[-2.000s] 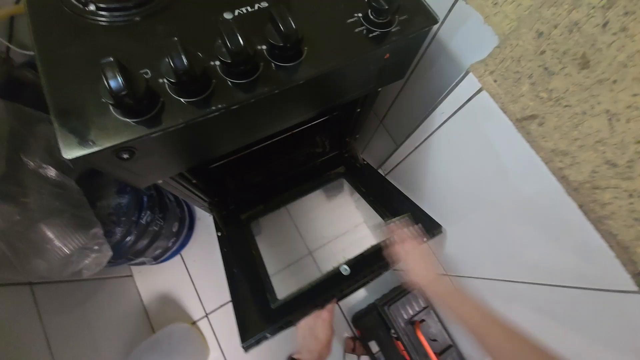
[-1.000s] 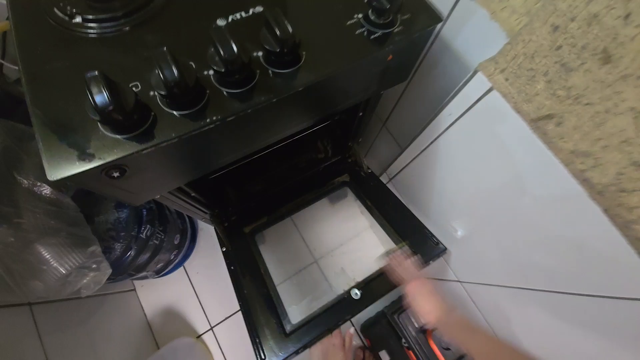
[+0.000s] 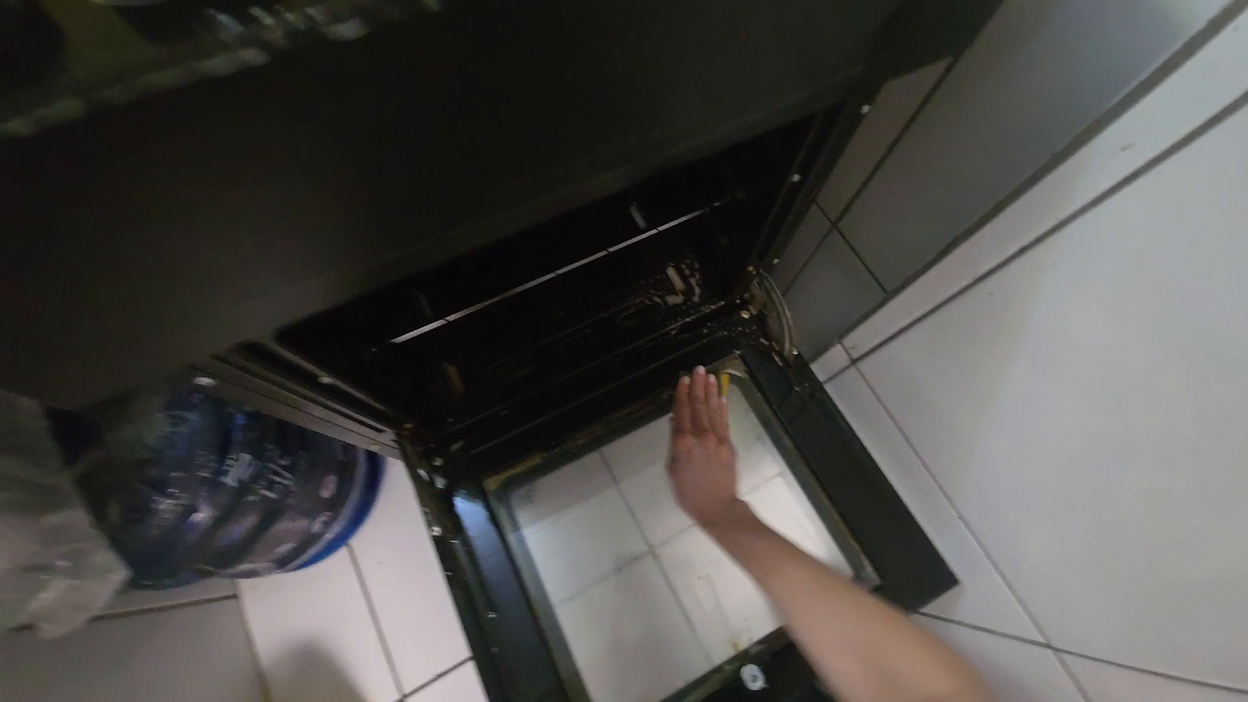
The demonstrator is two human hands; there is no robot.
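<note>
The black oven door hangs lowered, with its framed glass pane facing up. My right hand lies palm down over the upper right part of the glass, near the hinge side, fingers straight and close together. A small yellow piece shows beside its fingertips; whether something lies beneath the palm is hidden. Above the door, the dark oven cavity stands open, with a metal rod across it. My left hand is out of view.
The black stove front overhangs the door. At the left stand a large blue water jug and clear plastic wrapping. A white tiled wall is close on the right. A metal hinge shows at the door's right corner.
My right hand has moved from the door's outer edge to the hinge side of the glass. My left hand has left the view. The view has come nearer to the oven.
</note>
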